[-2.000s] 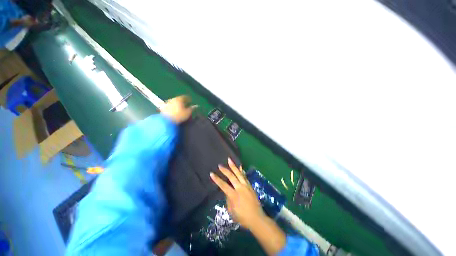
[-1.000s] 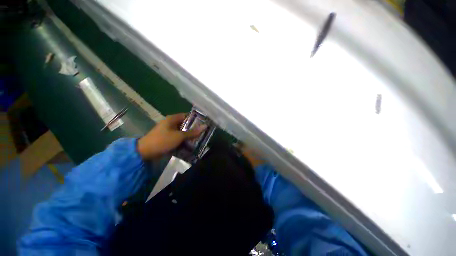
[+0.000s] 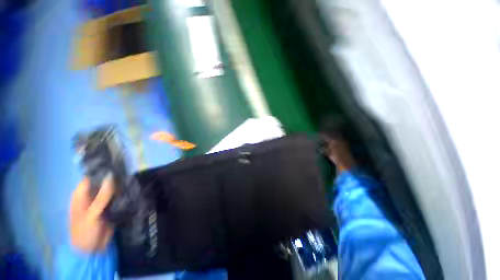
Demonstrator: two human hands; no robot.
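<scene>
The view is heavily blurred. A large black tray-like thing point(image 3: 263, 191) spans the lower middle, raised towards the camera and partly over the green bench. My left hand point(image 3: 90, 219) is at the lower left, with its fingers on a dark grey piece point(image 3: 101, 156) by the tray's left end; blur hides what it is. My right hand point(image 3: 340, 153) is by the tray's far right corner, small and in shadow; its fingers and any hold are unclear.
The green bench point(image 3: 192, 104) has a pale lengthwise strip point(image 3: 244, 71) and a white sheet point(image 3: 252, 132) behind the tray. A white surface point(image 3: 455, 109) fills the right. A cardboard box point(image 3: 129, 71) and an orange thing point(image 3: 172, 140) are at left. Shiny bluish film point(image 3: 312, 249) lies lower right.
The view has turned. My left hand has moved from the phone assembly at the bench to the lower left, on a dark piece. The black tray-like thing now lies across the view.
</scene>
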